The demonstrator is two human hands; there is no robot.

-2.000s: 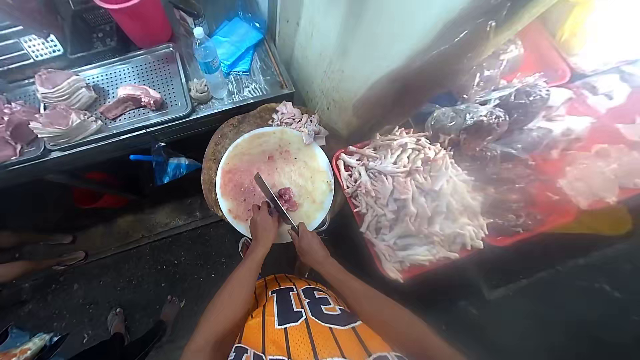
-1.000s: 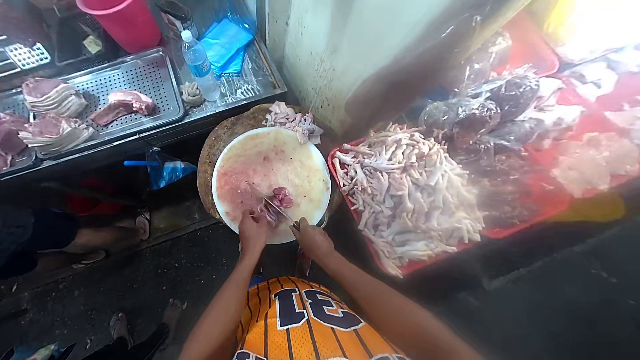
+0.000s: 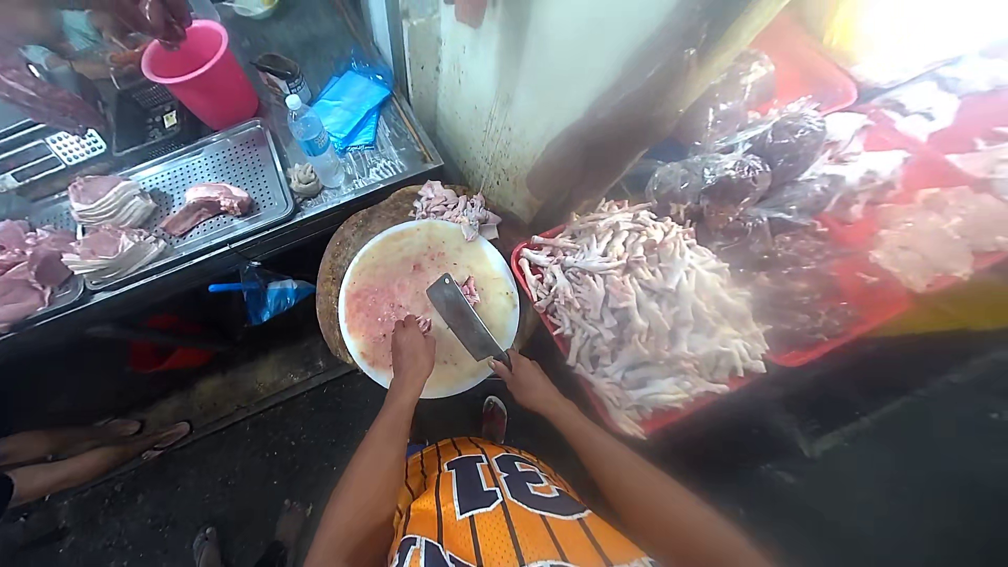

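Note:
My right hand is closed around the handle of a cleaver, its broad blade lying across a round white chopping board. Just behind the blade is a small piece of raw meat. My left hand has its fingertips on another small bit of meat, left of the blade. The board rests on a larger round wooden block. Raw meat or skin scraps are heaped at the block's back edge.
A red tray piled with chicken feet stands right of the board. At left, a metal counter holds a perforated tray of sliced meat, a water bottle and a pink bucket. Another person's legs show at lower left.
The cleaver, earlier between my hands close to the meat, now lies farther from my left hand. Cut meat now sits on both sides of the blade. Something dark is now held above the counter.

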